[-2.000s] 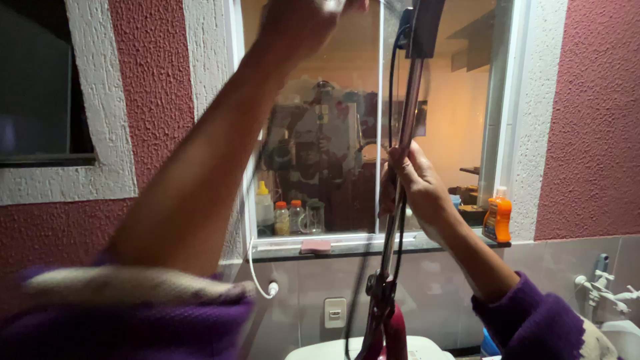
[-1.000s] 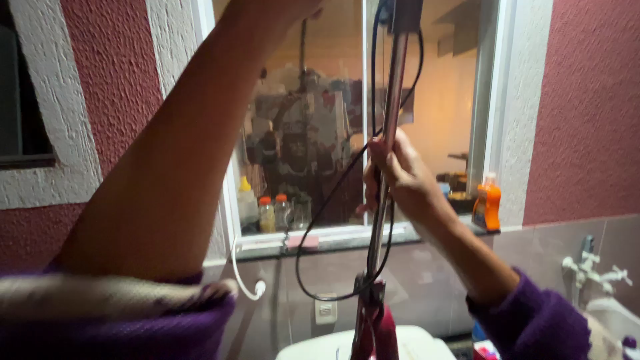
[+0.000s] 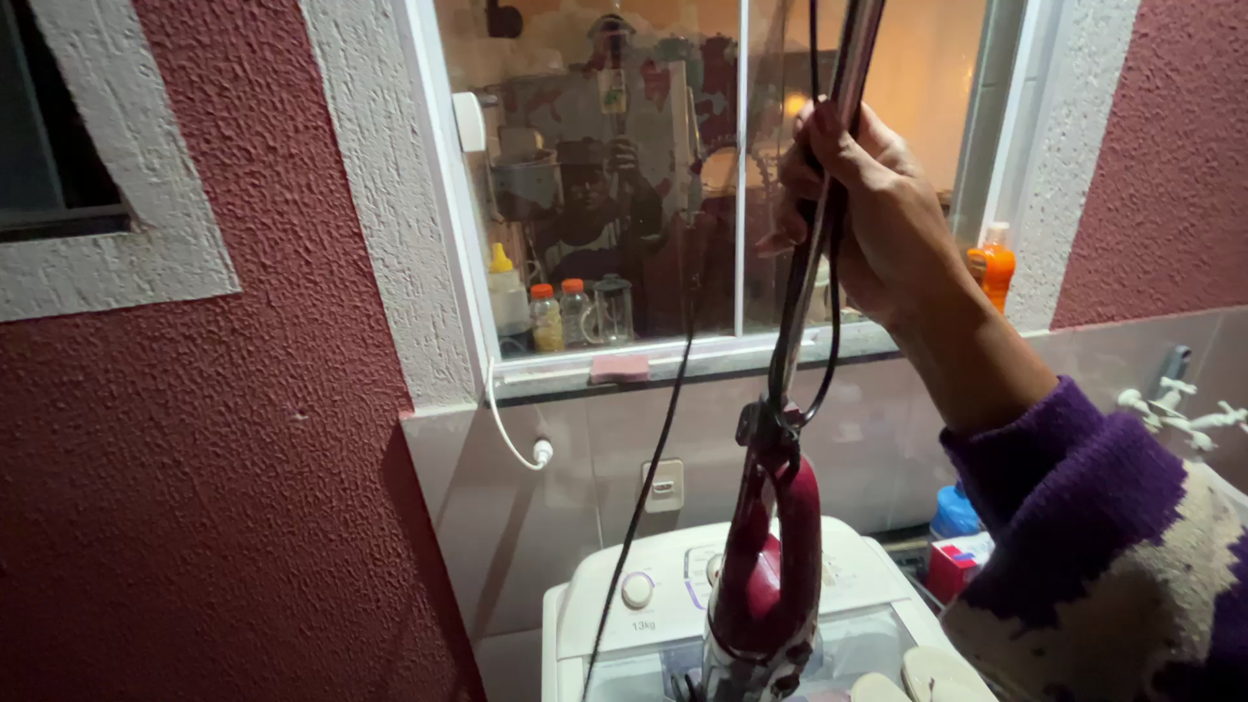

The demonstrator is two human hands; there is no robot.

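Note:
My right hand grips a thin metal tube of what looks like an upright stick vacuum cleaner, in front of the window. The tube runs down to a dark red and clear body with a looped handle, in front of the washing machine. A black power cord hangs at the left of the tube, and more black cord runs along the tube and loops beside it. The tube's top end is out of view. My left hand is not in view.
A white washing machine stands below the window sill. On the sill are a pink sponge and an orange bottle. A white plug and a wall socket are on the tiles. White taps are at the right.
My left arm, raised across the left side in both earlier frames, has gone out of view. My right hand still holds the tube. The cord now hangs down at the left.

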